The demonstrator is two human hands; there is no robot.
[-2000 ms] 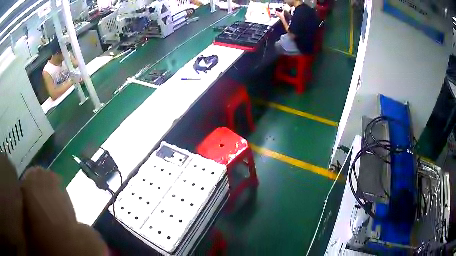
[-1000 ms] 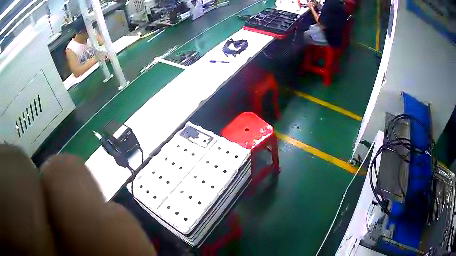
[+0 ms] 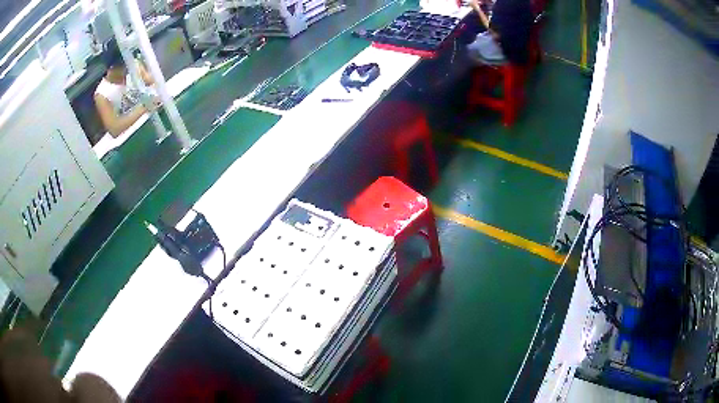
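What looks like my left hand (image 3: 35,370) is a blurred shape at the bottom left corner, cut off by the edge; I cannot tell its grip or anything in it. My right hand is out of the picture. White foam mat (image 3: 264,169) runs along the bench edge. A black boxy corded device (image 3: 189,242) stands on it, its cable hanging toward the trays. Stacked white perforated trays (image 3: 303,287) stand beside the bench, with rows of dark holes and a grey label on top.
Red stools (image 3: 388,206) stand beyond the trays. A coiled black cable (image 3: 360,75), a pen and black trays (image 3: 418,33) lie farther up the bench. One person sits at far right of the bench, another across the green belt (image 3: 201,153). Cables over a blue strip (image 3: 658,197) are at right.
The blurred hand has dropped toward the bottom left corner and covers much less of the picture. The view first swung left, then shifted slightly, showing more of the mat's near end.
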